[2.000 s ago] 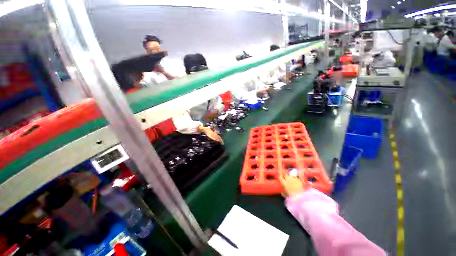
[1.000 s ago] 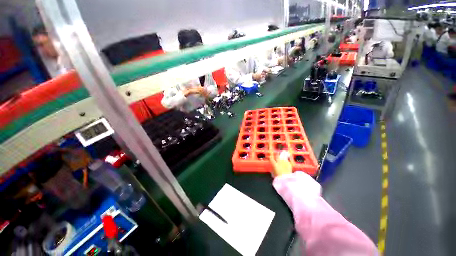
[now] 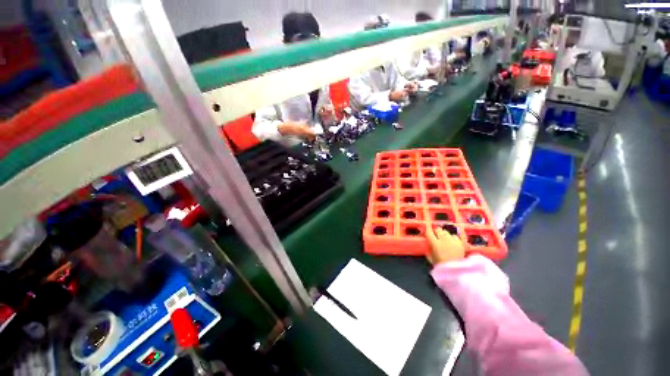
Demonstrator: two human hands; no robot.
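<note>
The orange-red compartment tray (image 3: pixel 420 241) lies on the green bench in front of me. Most of its square pockets show a small dark round workpiece (image 3: pixel 478 239). My right hand (image 3: pixel 446 245), in a pink sleeve, is over the tray's near edge, with its fingertips at a pocket in the near row. A dark part shows at the fingertips, but I cannot tell whether they grip it. My left hand is not in view.
A record sheet (image 3: pixel 382 323) with a pen (image 3: pixel 339 303) lies nearer me. A metal post (image 3: pixel 213 169), blue instrument (image 3: pixel 139 341) and red clamp grip (image 3: pixel 184 328) are left. A black parts tray (image 3: pixel 286 187) lies across the bench. Blue bins (image 3: pixel 547 180) stand right.
The view has shifted, showing more of the blue instrument. My right hand stays at the tray's near edge; the pale shiny spot seen earlier at its fingertips no longer shows.
</note>
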